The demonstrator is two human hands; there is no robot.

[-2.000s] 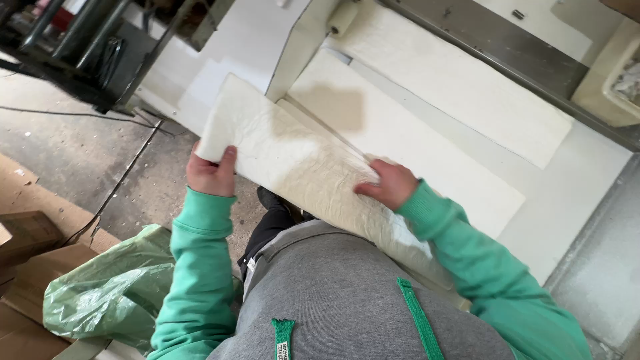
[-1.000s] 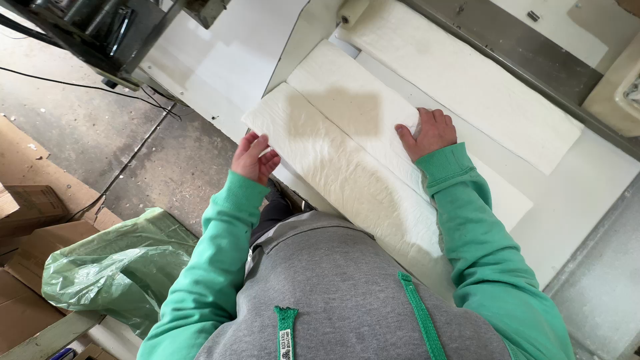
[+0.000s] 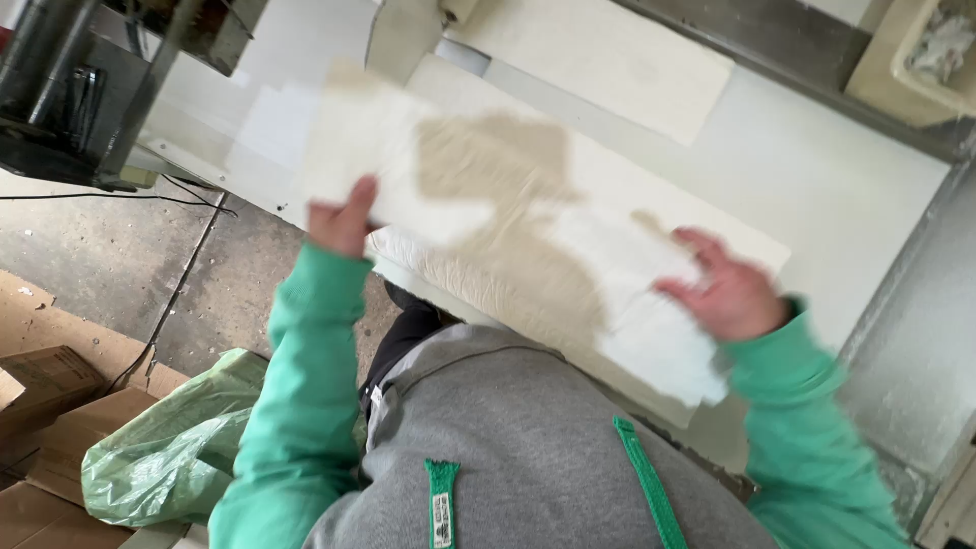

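Note:
My left hand grips the near edge of a long white sheet, thumb on top, at its left part. The sheet is thin, wrinkled and blurred by motion, and looks like fabric or soft padding. Toward its other end my right hand has thumb and fingers at the edge; how firmly it holds is unclear. Beneath lies another wrinkled white sheet along the table's near edge. A flat white strip shows behind, and a second white strip lies farther back on the white table.
Metal machine parts stand at upper left. A whitish roller end and upright panel are at the back. A cream bin sits at upper right. Cardboard boxes, a green plastic bag and a black cable lie lower left.
A second ago my left hand was off the sheets, fingers apart, and my right hand lay flat on one. Now a sheet is lifted between them, and my right hand is nearer the table's front edge.

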